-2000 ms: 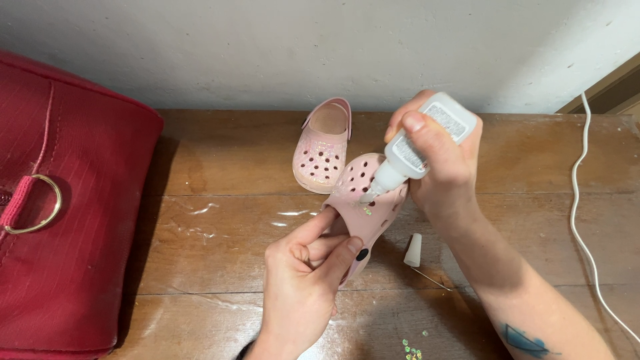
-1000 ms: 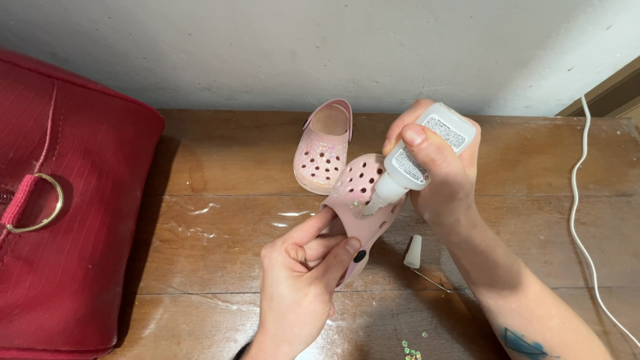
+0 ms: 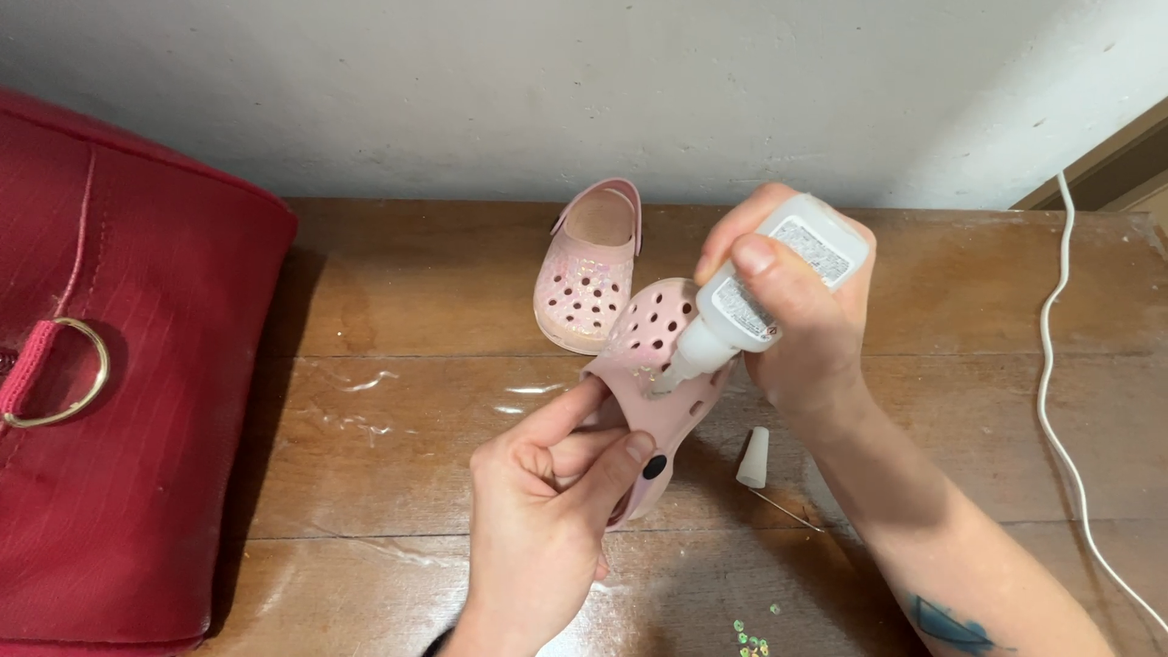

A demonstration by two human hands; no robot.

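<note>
My left hand [image 3: 557, 493] grips a pink foam clog [image 3: 662, 411] by its opening, thumb outside near the black strap rivet, fingers inside. A white plastic squeeze bottle [image 3: 776, 274] is in my right hand [image 3: 812, 310], tilted nozzle down. The nozzle tip is at the clog's upper, beside a few small shiny sequins [image 3: 646, 372]. Behind stands a second pink clog [image 3: 584, 274], its upper covered with glitter. A white conical cap [image 3: 754, 458] lies right of the held clog, with a thin pin [image 3: 787, 511] by it. Several greenish sequins [image 3: 752, 639] lie at the near edge of view.
A large red bag [image 3: 137, 383] with a metal ring [image 3: 87, 374] fills the left side of the wooden table [image 3: 392, 310]. A white cable [image 3: 1049, 411] runs down the right side. The pale wall [image 3: 547, 91] rises behind the table.
The bottle in my right hand has shifted slightly down and left across the clog's upper since the earliest frame. My left hand keeps its hold on the clog.
</note>
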